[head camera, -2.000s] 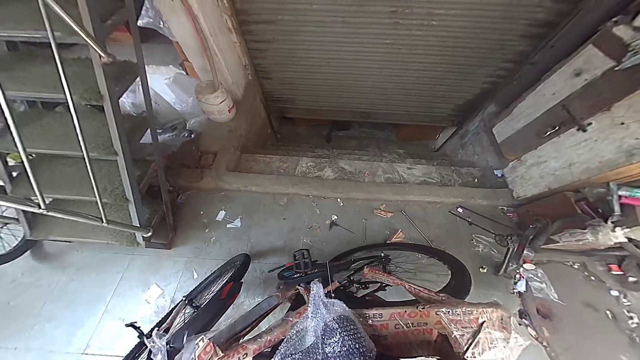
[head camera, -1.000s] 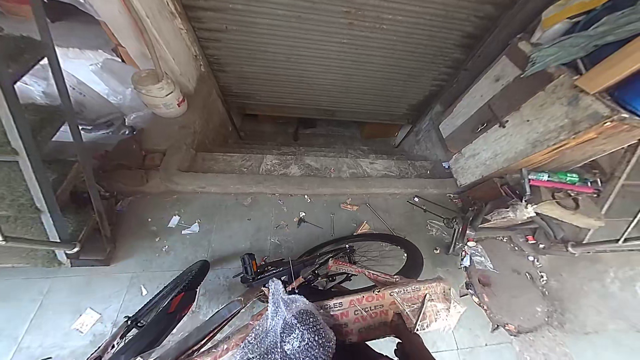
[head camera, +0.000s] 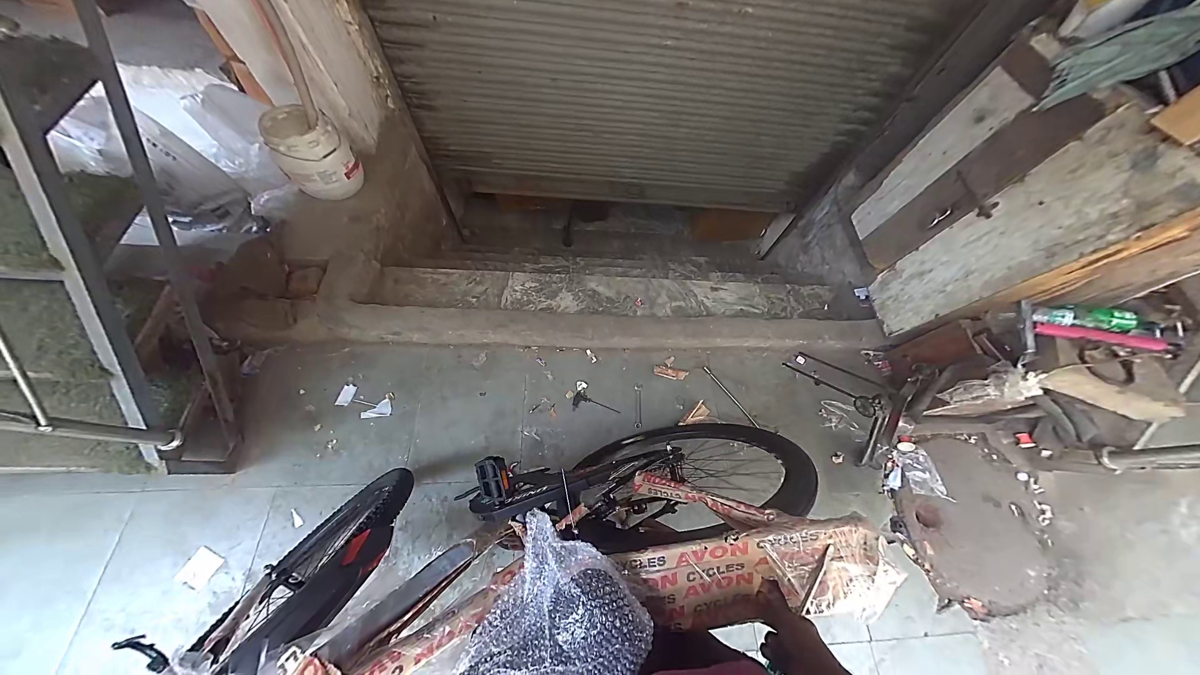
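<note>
A bicycle lies beneath me, its frame tube (head camera: 712, 572) wrapped in Avon Cycles printed paper and clear plastic. One hand (head camera: 787, 628), seemingly my right, is at the lower edge of that wrapping; its grip is unclear. Bubble wrap (head camera: 553, 609) covers a dark part, likely the saddle, at bottom centre. Beyond the frame are the rear wheel (head camera: 797, 469) and a black pedal (head camera: 491, 478). The front wheel (head camera: 394, 487) with its dark tyre is at lower left. My left hand is not in view.
A roller shutter (head camera: 637, 103) stands above a stone step (head camera: 581, 292). Metal stairs (head camera: 122, 328) rise at left beside a white bucket (head camera: 314, 155). Tools, including a thin rod (head camera: 731, 396), and scraps lie on the floor. Clutter, with a green bottle (head camera: 1097, 319), fills the right side.
A hand has come into view at the wrapped frame tube since the earliest frame. It has stayed near the tube's right part since one second ago.
</note>
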